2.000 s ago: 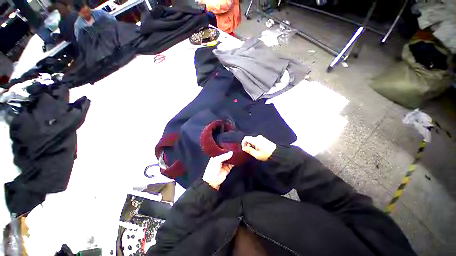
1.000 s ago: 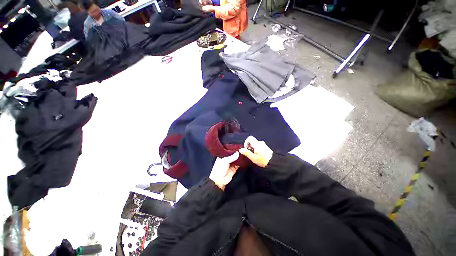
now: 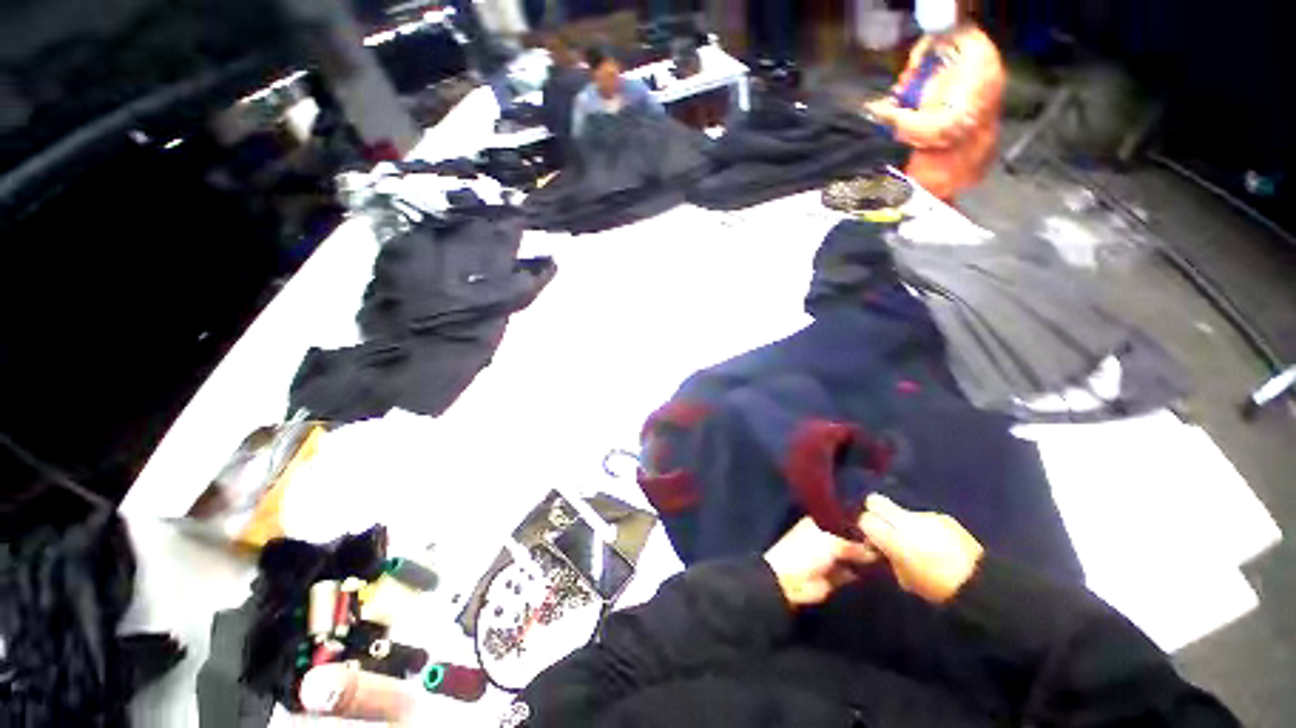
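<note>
A navy coat (image 3: 768, 377) with dark red trim lies on the white table in front of me. My left hand (image 3: 813, 560) pinches the lower edge of the raised dark red trim (image 3: 816, 472). My right hand (image 3: 921, 546) is beside it, its fingertips closed together at the same trim. No needle or thread can be made out. A second dark red trimmed part (image 3: 671, 452) lies to the left, with a thin hanger hook (image 3: 620, 462) beside it. A small red button (image 3: 907, 387) shows on the coat.
A button tray (image 3: 537, 612) with a dark flat rectangle (image 3: 586, 552) lies left of my arm, beside thread spools (image 3: 455, 680). Black garments (image 3: 434, 292) and an open carton (image 3: 270, 484) lie further left. Grey cloth (image 3: 1023, 320) is at the far right. A person in orange (image 3: 955, 107) stands beyond.
The view has swung left and up, so the coat and hands appear further right and the spools show. My hands remain at the red trim; my right hand's fingers have come closer together.
</note>
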